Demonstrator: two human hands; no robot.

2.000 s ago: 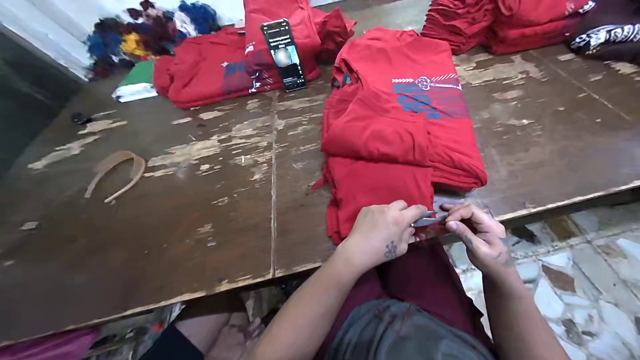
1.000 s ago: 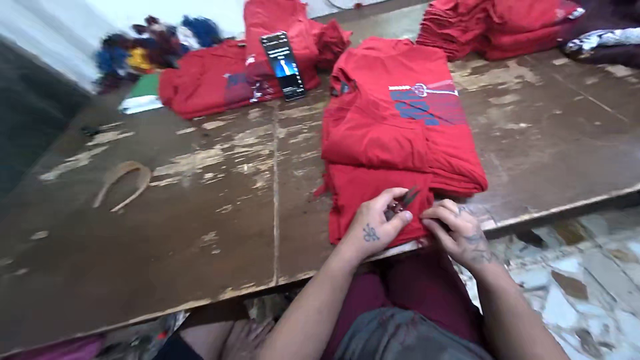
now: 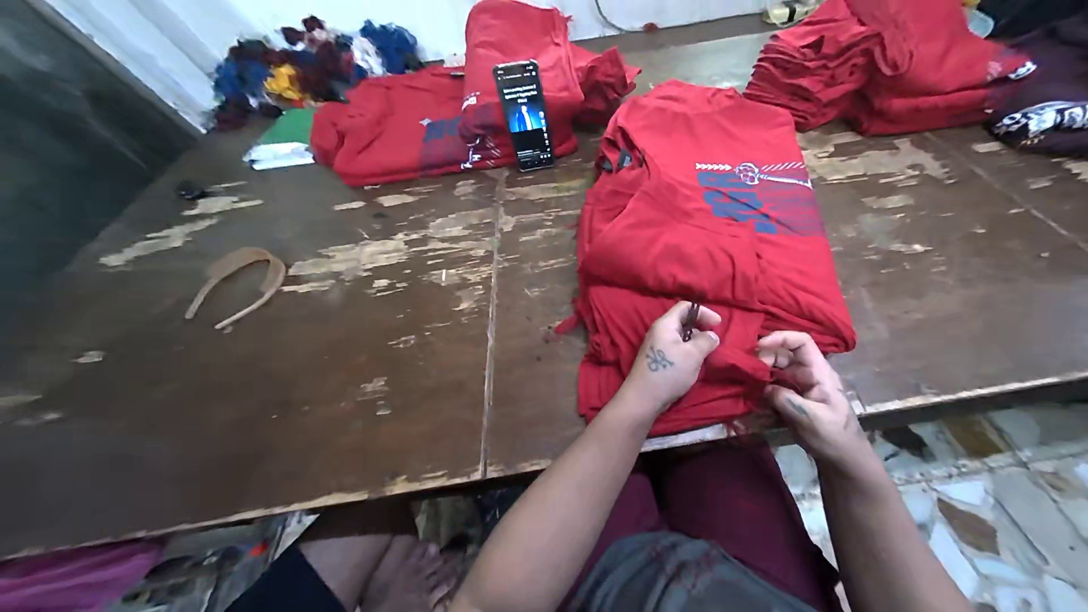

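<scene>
Red printed T-shirts point(image 3: 671, 255) lie stacked and folded in front of me, reaching the table's near edge. My left hand point(image 3: 676, 357) rests over the lower part of the stack, closed around a small dark tool, perhaps thread snips point(image 3: 691, 321); its tips point away from me. Just to the right, my right hand point(image 3: 812, 391) pinches the edge of the red fabric between thumb and fingers at the corner of the stack. The exact grip of its fingertips is partly hidden by the cloth.
The worn wooden table point(image 3: 382, 340) carries a brown headband point(image 3: 242, 263), a phone point(image 3: 524, 115) propped on red shirts point(image 3: 387, 127), yarn-like bundles point(image 3: 314, 68), green and white cloth point(image 3: 285, 136), and more red shirts point(image 3: 892, 76). Another person's hand point(image 3: 416, 574) is below the table edge.
Two seconds ago both hands were together at the tool near the table edge. They have since moved apart, the left one up and left over the shirts with the tool.
</scene>
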